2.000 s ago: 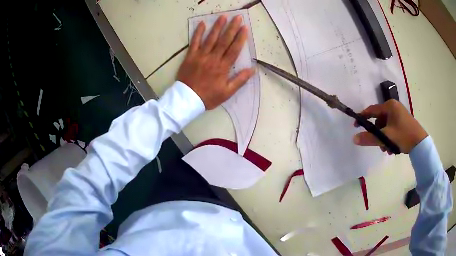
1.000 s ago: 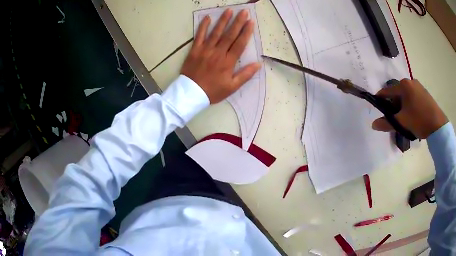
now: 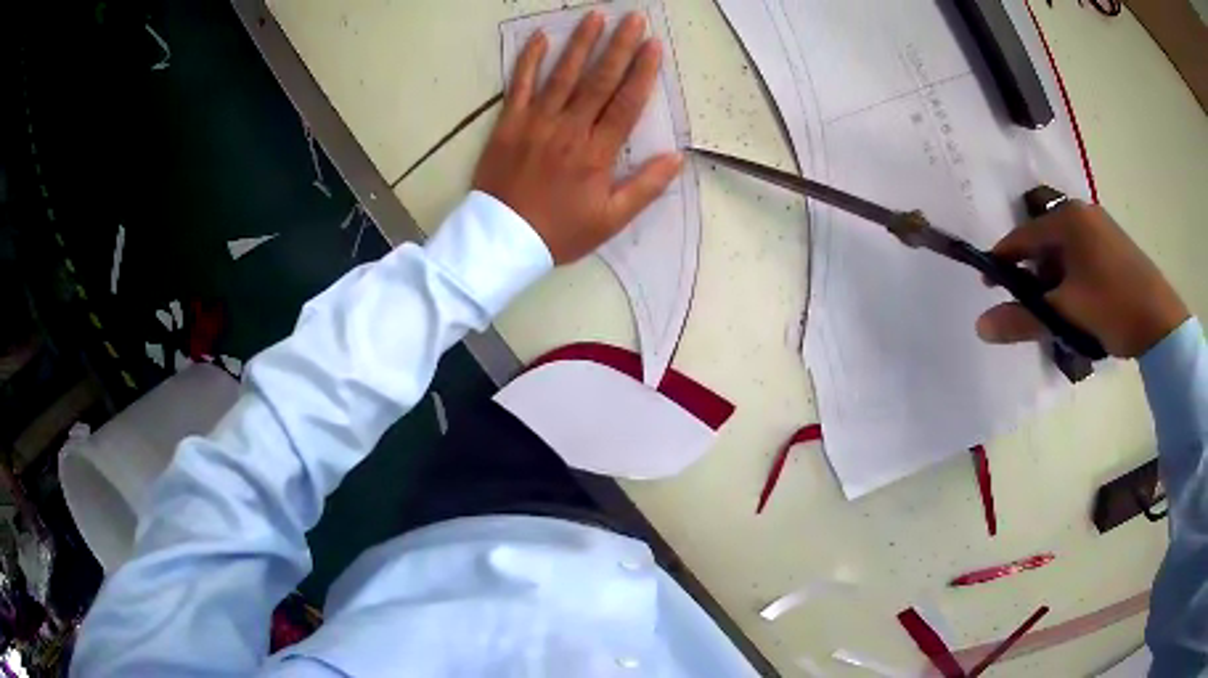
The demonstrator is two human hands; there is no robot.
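Observation:
My left hand [image 3: 570,146] lies flat, fingers spread, on a curved white paper pattern piece [image 3: 662,278] that tapers to a point toward me. My right hand [image 3: 1080,285] holds the tailor's shears [image 3: 914,229] by their black handles. The blades look closed, and their tip is at the right edge of the piece, near my left thumb. A larger white paper pattern [image 3: 914,331] lies under the shears, with a red fabric edge along its far right side. A curved white cut piece [image 3: 616,421] with maroon cloth lies below the tapered piece's point.
Dark bar weights [image 3: 1004,66] lie on the large pattern, one partly behind my right hand. A labelled-looking dark block [image 3: 1129,497] lies by my right sleeve. Maroon strips [image 3: 931,642], a red pen [image 3: 1003,571] and white slivers lie on the pale table. The table's metal edge [image 3: 347,152] borders a littered green floor.
The shears and my right hand have shifted slightly right relative to the two-seconds-ago view. The tip stays at the piece's edge. My left hand keeps its place on the paper.

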